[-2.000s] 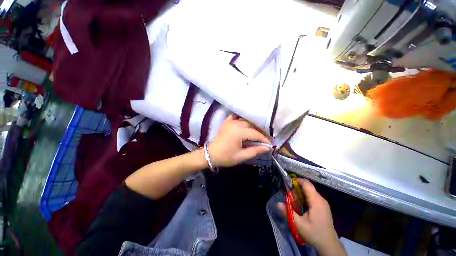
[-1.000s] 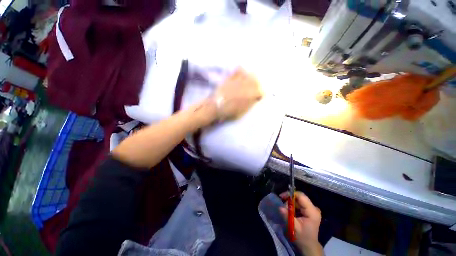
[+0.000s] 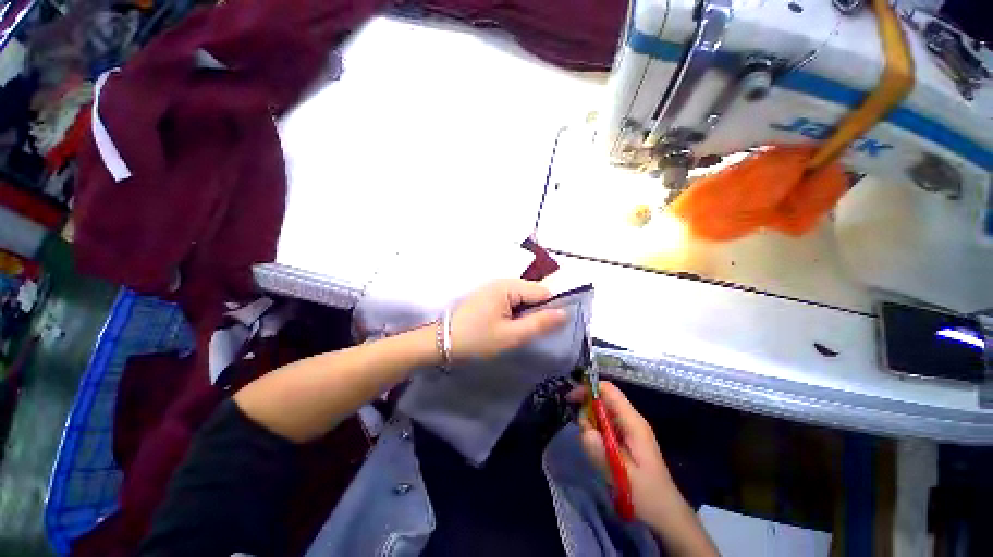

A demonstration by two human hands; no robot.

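Observation:
My left hand (image 3: 501,321) grips the edge of the garment panel (image 3: 468,403), pale side showing, which hangs over the table's front edge toward my lap. A thin dark maroon edge shows at its top right corner. My right hand (image 3: 632,446) holds the scissors (image 3: 610,446) by their red handles, blades pointing up at the panel's right edge. Whether the blades are open or closed is unclear. A small maroon piece (image 3: 537,261) lies on the table just above the panel.
The Jack sewing machine (image 3: 762,98) stands upper right, with an orange yarn bundle (image 3: 751,196) and a yellow-orange strap (image 3: 893,65). A phone (image 3: 932,342) lies at right. Maroon pieces (image 3: 207,163) lie at left above a blue basket (image 3: 82,424). The white table edge (image 3: 740,395) crosses the front.
The pale panel has come off the table toward my lap, and my left hand now holds its edge beside the scissors. My right hand has raised the scissors. The view has shifted right.

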